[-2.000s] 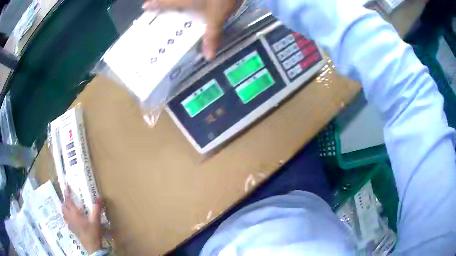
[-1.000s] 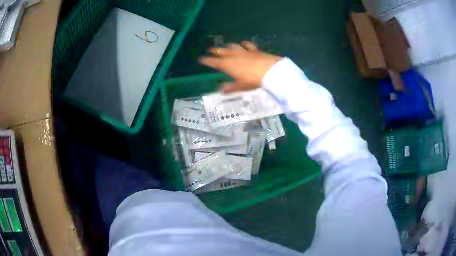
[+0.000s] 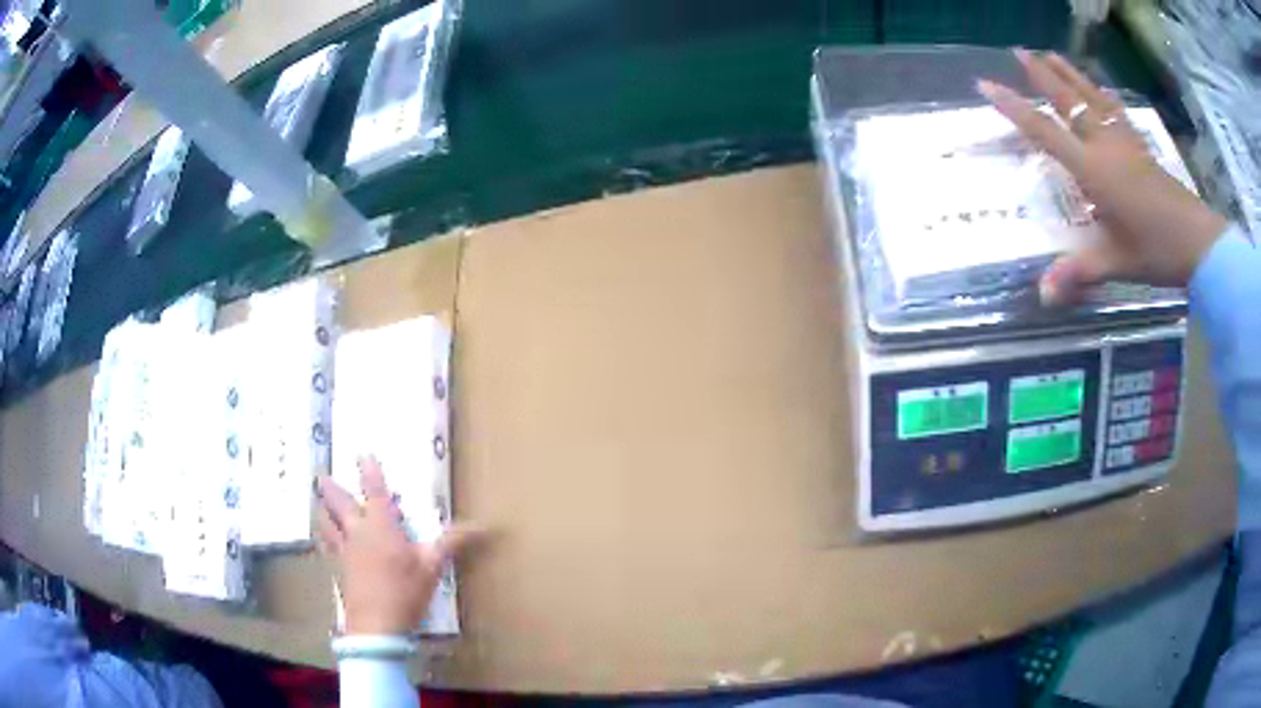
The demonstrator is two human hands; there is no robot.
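A white box in clear plastic film (image 3: 954, 208) lies on the metal pan of the digital scale (image 3: 899, 470), whose green displays are lit. My right hand (image 3: 1120, 194) is over the right part of this box with its fingers spread and thumb near the front edge. My left hand (image 3: 387, 553) lies over the lower part of a white box (image 3: 391, 380) on the cardboard, fingers apart; its palm hides part of the box. Several white boxes (image 3: 277, 415) lie side by side to the left of it.
Bagged boxes (image 3: 401, 90) lie on the dark green conveyor (image 3: 622, 83) behind the brown cardboard-covered bench (image 3: 636, 443). A pale post (image 3: 208, 104) rises at the bench's back left. Another person's blue sleeve (image 3: 69, 664) shows at lower left. A green crate edge (image 3: 1058, 664) shows at lower right.
The view has turned from the floor crates back to the bench. My right hand has moved from above the box-filled crate to the box on the scale. My left hand has come into view.
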